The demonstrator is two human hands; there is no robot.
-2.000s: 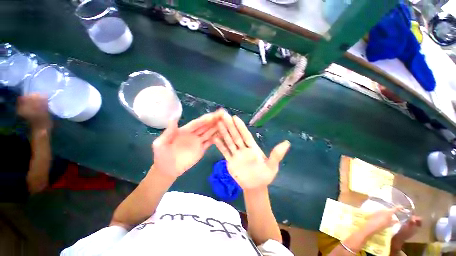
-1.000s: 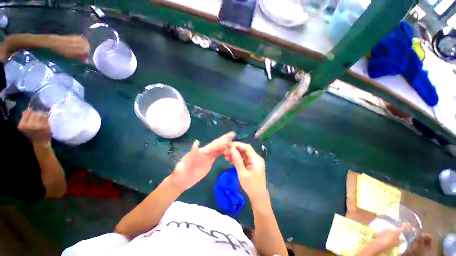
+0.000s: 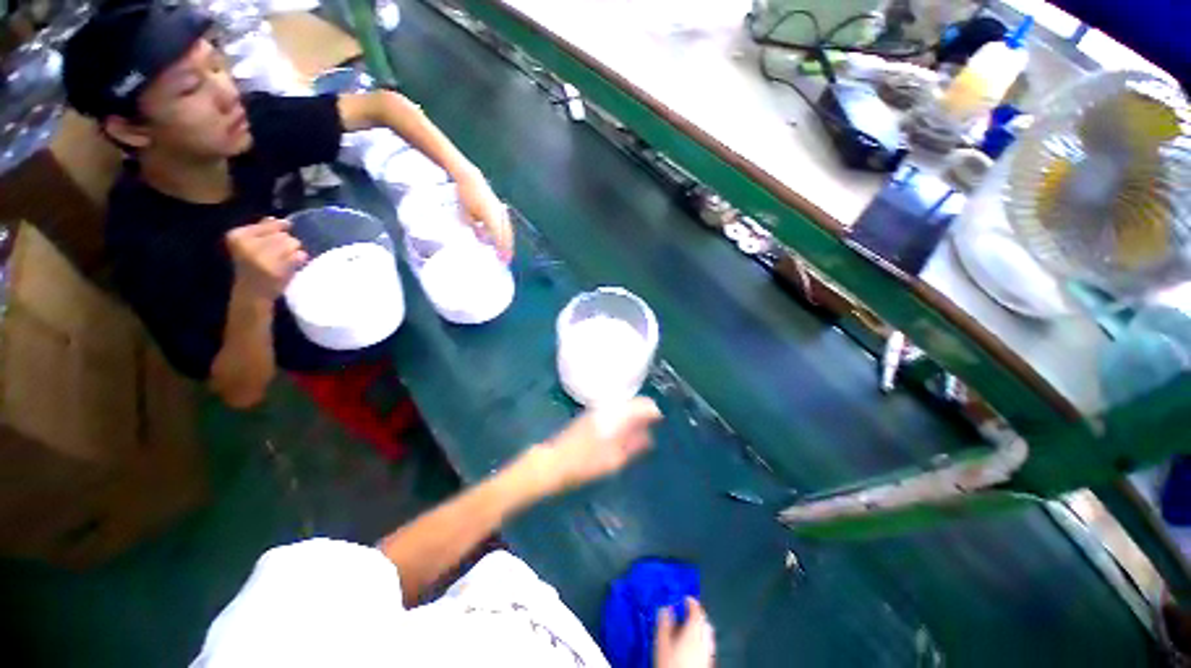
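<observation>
A clear tub with a cream-white lower part (image 3: 606, 350) stands on the dark-green bench in front of me. My left hand (image 3: 603, 441) is at its near lower side, blurred, with the fingers curled. I cannot tell whether it grips the tub or a small piece. My right hand (image 3: 686, 639) is at the bottom edge, partly cut off, with its fingers over the right side of the crumpled blue cloth (image 3: 644, 603). Whether it grips the cloth is unclear.
At the left, a co-worker (image 3: 196, 209) in a black cap holds a clear tank (image 3: 346, 294) and reaches over several more. A green bar (image 3: 914, 493) slants over the bench. A fan (image 3: 1110, 183) stands on the white shelf (image 3: 679, 52). Cartons (image 3: 92, 405) stand behind.
The view has swung left. My hands, earlier together above the bench, have parted: the left moved to the tub, the right to the blue cloth. The co-worker has lifted a tank.
</observation>
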